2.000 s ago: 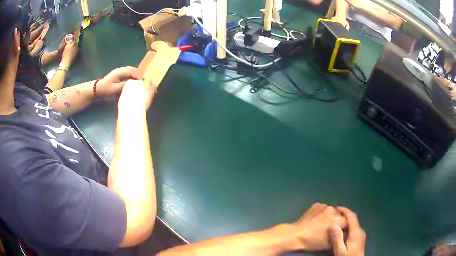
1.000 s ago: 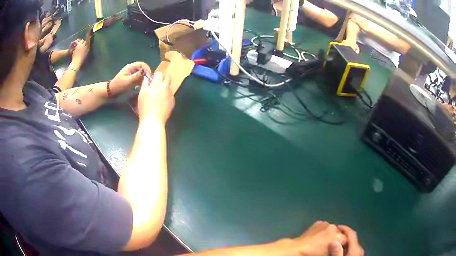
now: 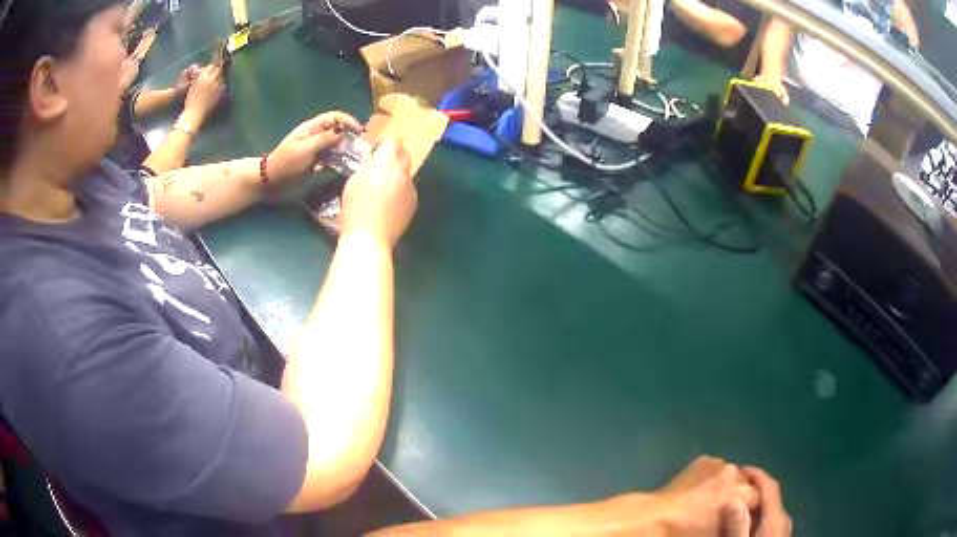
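My left hand (image 3: 729, 498) is low at the right of centre, over the near part of the glossy green table (image 3: 588, 346). Its fingers are curled and the lower part is cut off by the picture's bottom edge. No object shows in it, but the inside of the fingers is hidden. My left forearm reaches in from the bottom edge. I cannot make out my right hand.
At left, a person in a dark shirt (image 3: 157, 346) holds a clear bag (image 3: 349, 153) by an open brown carton (image 3: 415, 131). Behind are a larger carton (image 3: 404, 79), a blue-and-red object (image 3: 472, 136), posts, cables and a power strip (image 3: 607, 117). A yellow-edged box (image 3: 761, 136) and dark radio-like box (image 3: 881, 273) stand right.
The view has shifted, so the table things appear further right. The neighbour's hands have moved apart, and a clear bag now shows between them. My left hand keeps its curled pose.
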